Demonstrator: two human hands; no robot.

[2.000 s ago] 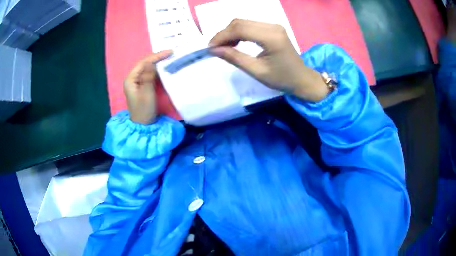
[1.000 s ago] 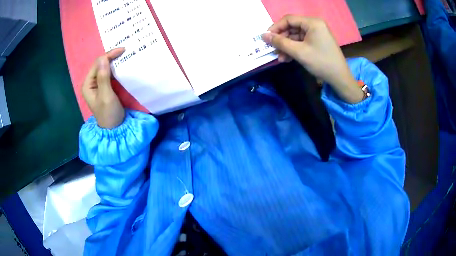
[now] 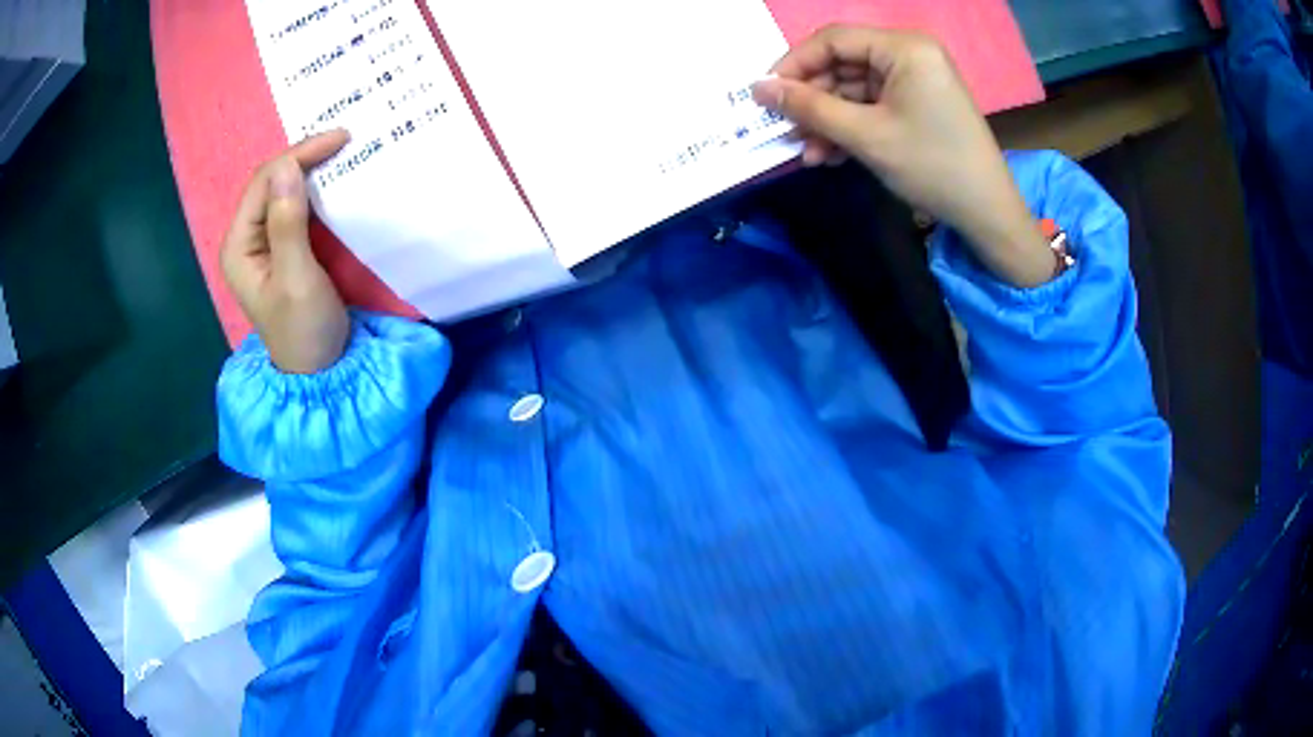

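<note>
A white box (image 3: 605, 101) lies on the red mat, its near edge at the table edge. A printed label (image 3: 727, 141) lies along that edge, near the box's right corner. My right hand (image 3: 900, 123) pinches the label's right end between thumb and fingers. Left of the box, the label strip (image 3: 418, 216) shows rows of black print, and its blank end bends over the table edge. My left hand (image 3: 288, 267) holds the strip's left edge, index fingertip on top; the other fingers are partly hidden.
The red mat (image 3: 922, 58) lies on a dark green table (image 3: 101, 317). Greyish box stacks (image 3: 29, 72) are cut off at the upper left. A white bag (image 3: 202, 576) is below the table at left, an open brown carton (image 3: 1188, 288) at right. A blue sleeve shows at the right edge.
Since the first frame, my right hand has moved from the strip to the box's near right edge, taking the label there. Over the last second, the label has come flatter against the box.
</note>
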